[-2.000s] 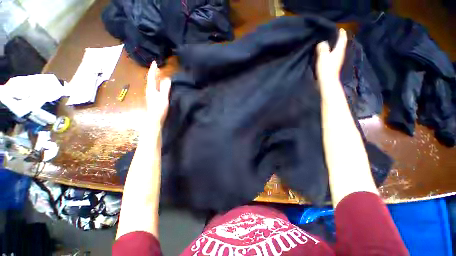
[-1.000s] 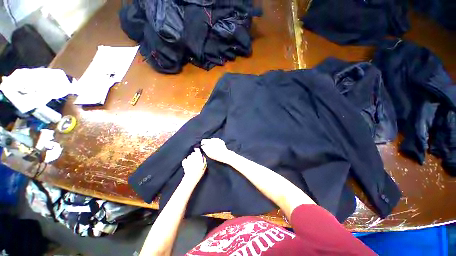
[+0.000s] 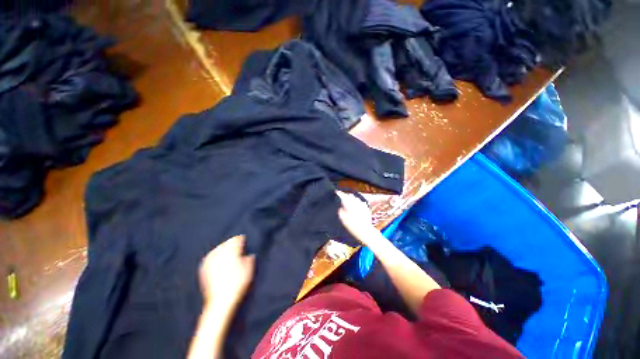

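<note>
A dark jacket [image 3: 203, 189] lies spread on the brown table with its matte side up. One sleeve [image 3: 351, 158] points right, with small buttons at its cuff. My right hand [image 3: 356, 214] is at the jacket's edge below that cuff and pinches the cloth there. My left hand [image 3: 226, 272] is on or just above the jacket body; it is blurred, its fingers look curled, and whether it grips cloth is unclear.
Dark garment piles lie at the left [image 3: 52, 105] and along the back [image 3: 400, 49]. A blue bin [image 3: 561, 259] with dark garments stands beyond the table edge at right. A small yellow tool [image 3: 12, 285] lies at far left. A pale seam [image 3: 200, 45] crosses the table.
The view has swung right, bringing the blue bin into sight. My hands were together at the jacket's left part; now they are apart, the right one at its right edge.
</note>
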